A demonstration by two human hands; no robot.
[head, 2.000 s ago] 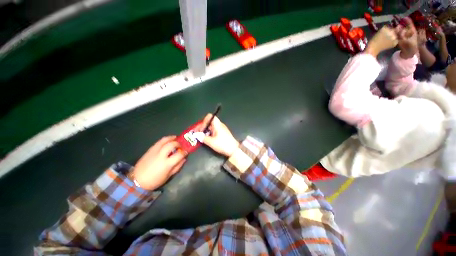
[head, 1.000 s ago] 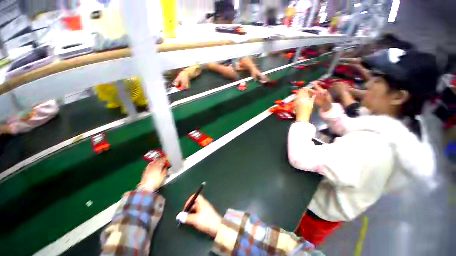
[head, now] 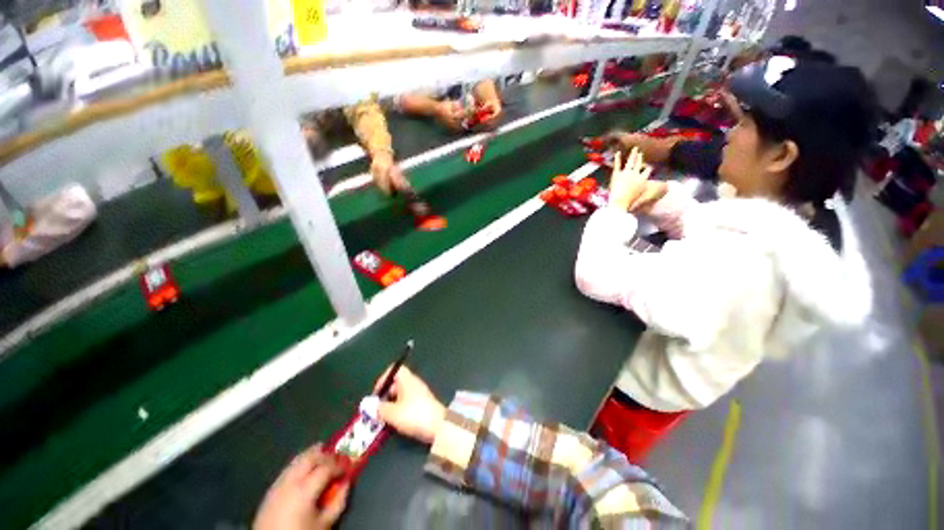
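My left hand [head: 300, 493], cut off by the bottom edge, holds the near end of a red workpiece [head: 355, 437] with a white, black-marked panel. My right hand [head: 412, 406] holds a thin dark pen-like stick [head: 395, 371], tilted with its dark end up. A small white piece [head: 372, 406] shows at the right fingertips, over the far end of the workpiece. Whether it touches the panel I cannot tell.
Red pieces [head: 379, 267] lie on the green belt [head: 238, 321], behind a white edge rail [head: 259, 385] with a white post [head: 300, 197]. A neighbour in white [head: 714, 290] stands right, beside a red pile [head: 574, 195]. An arm [head: 381, 155] reaches over the belt from the far side.
My left hand has come back from the belt with a red workpiece, now beside my right hand. The far-side arm has moved over the belt to a red piece. The view has shifted slightly.
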